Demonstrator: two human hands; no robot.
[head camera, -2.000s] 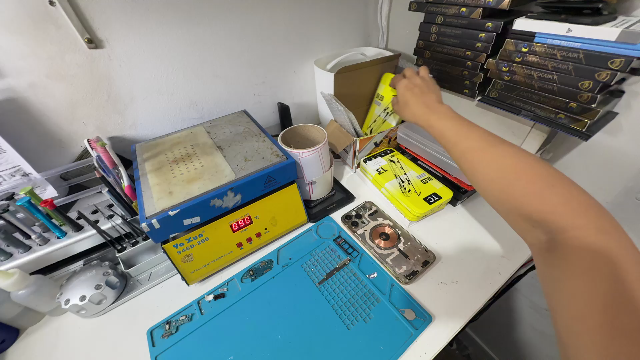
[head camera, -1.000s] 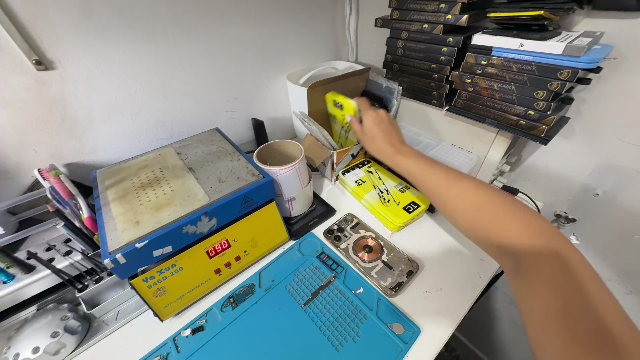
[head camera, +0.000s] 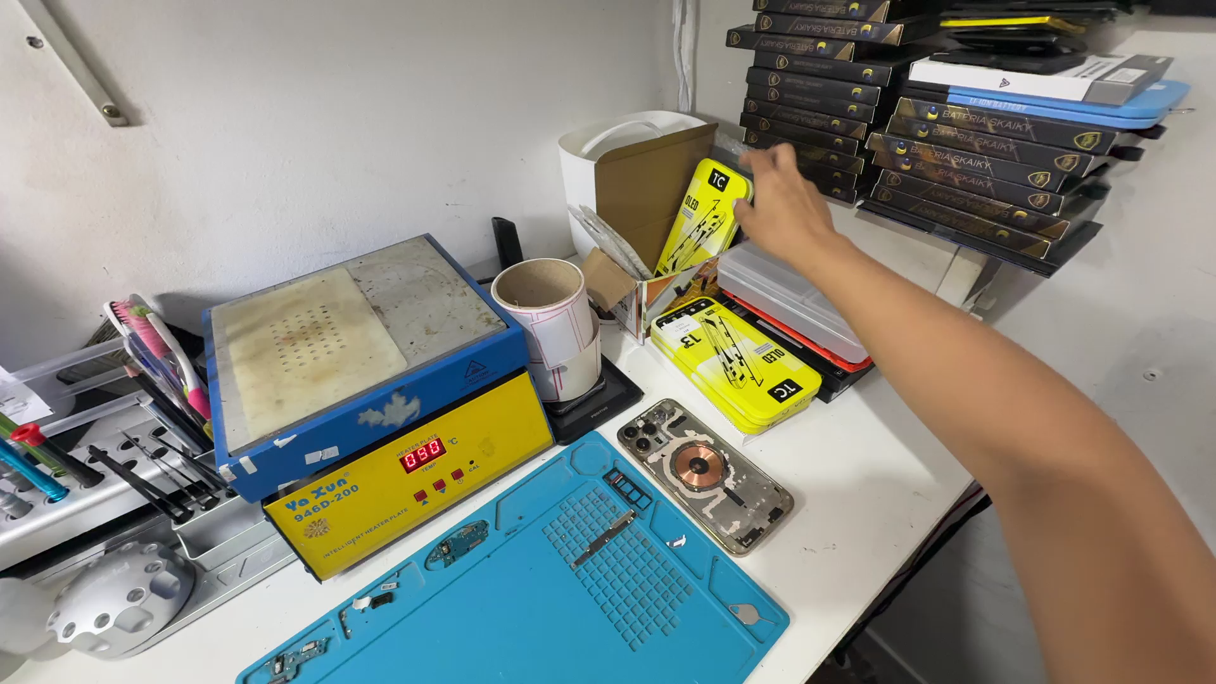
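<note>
My right hand (head camera: 784, 204) reaches to the back of the desk, its fingers bent beside the upper edge of a yellow OLED screen box (head camera: 704, 220). That box leans upright in an open carton (head camera: 665, 290), in front of a brown cardboard panel (head camera: 646, 195). The fingertips are partly hidden, so I cannot tell whether they grip anything. More yellow boxes (head camera: 736, 366) lie flat below the hand, next to a clear plastic case (head camera: 793, 294). Nearer lies a phone housing (head camera: 708, 475) with a copper charging coil, touching or close to a blue silicone repair mat (head camera: 513, 608). My left hand is not in view.
A heater plate station (head camera: 408, 465) with a lit display stands left of a cardboard tube (head camera: 551, 323). A tool rack (head camera: 95, 484) is at the far left. Stacks of black battery boxes (head camera: 978, 171) sit on a shelf at the back right. Small phone parts (head camera: 458, 544) lie on the mat.
The upright yellow box, raised in my right hand a second ago, now sits lower in the carton. The hand has moved to its right side. A grey sleeve or packet behind it no longer shows.
</note>
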